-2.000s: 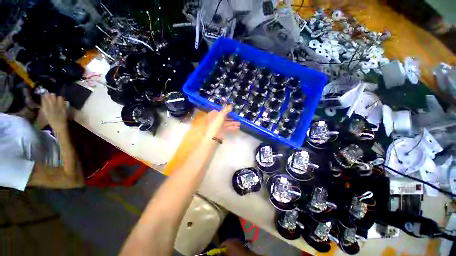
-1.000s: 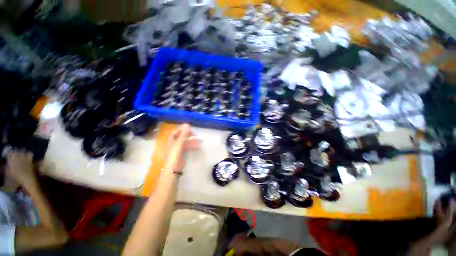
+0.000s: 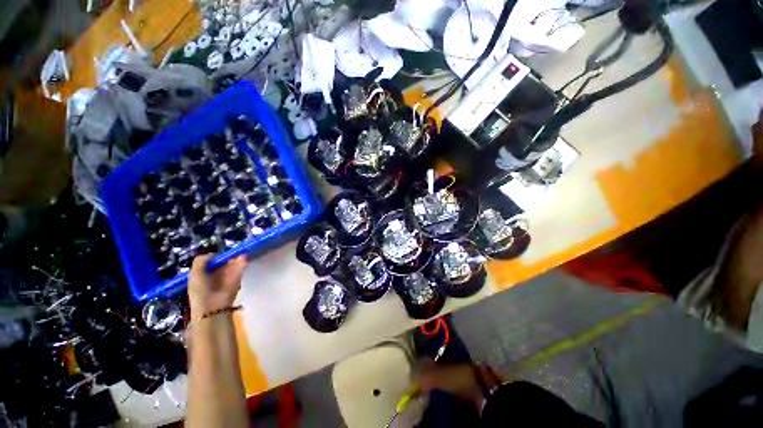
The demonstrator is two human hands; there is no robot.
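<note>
A blue tray holds rows of small black and silver modules. My left hand is at its near wall, with fingertips over the rim and the wall between thumb and fingers. Many round black housings with silver boards on top stand right of the tray, some with thin wires. My right hand is dim and blurred at the bottom, beside a yellow tool; its grip cannot be told.
White casings are heaped at the back. A bench equipment box with black cables is at the back right. More black housings lie lower left. A beige stool is below the bench edge. A person's arm is at the far right.
The view has swung right, so the tray appears further left and turned. My left hand has come from just below the tray wall onto its rim. The housings keep their places beside the tray.
</note>
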